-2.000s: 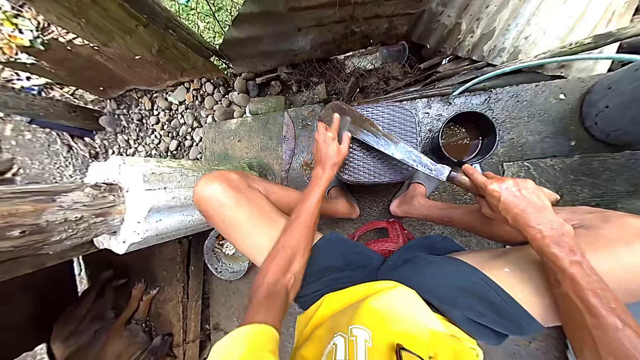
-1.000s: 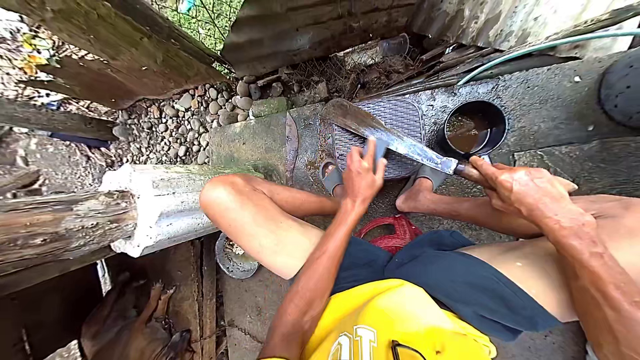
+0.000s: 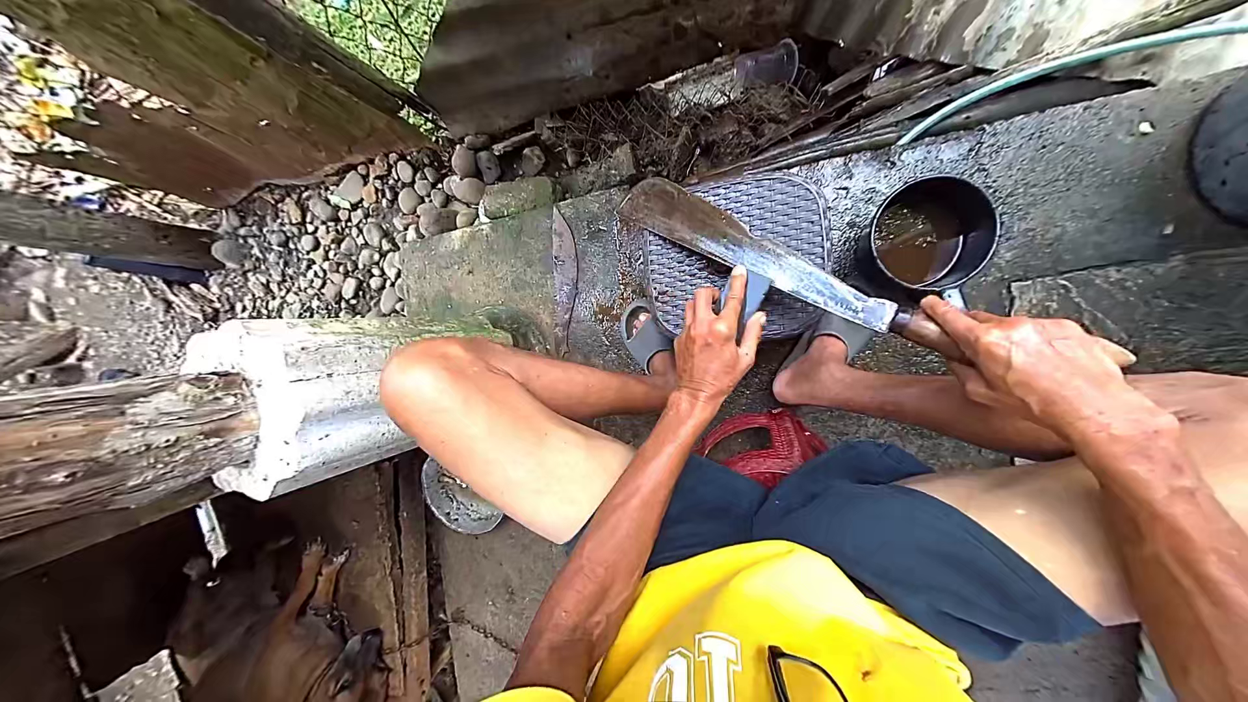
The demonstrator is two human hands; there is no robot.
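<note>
My right hand (image 3: 1043, 366) is closed around the wooden handle (image 3: 928, 333) of a machete, whose wide, stained blade (image 3: 746, 252) points to the upper left. Beneath the blade is a grey woven-pattern plastic surface (image 3: 780, 207). My left hand (image 3: 717, 341) grips a grey sharpening stone (image 3: 749, 292) and holds it at the blade's lower edge, near mid-length. Its fingers partly hide the stone. A dark pot (image 3: 985, 229) with brown water stands just beyond the handle. Below the woven surface, a red plastic basket (image 3: 780, 444) lies between my feet and shorts.
A second curved blade (image 3: 565, 278) lies on the concrete at left. Round stones (image 3: 390, 214) border the slab. A white concrete post (image 3: 312, 390) stands beside my knee, a dog (image 3: 283, 634) lies at lower left, and a green hose (image 3: 1063, 63) runs at upper right.
My left hand, with the stone, has moved along the blade from near its broad tip toward the handle. My right hand keeps its hold on the handle.
</note>
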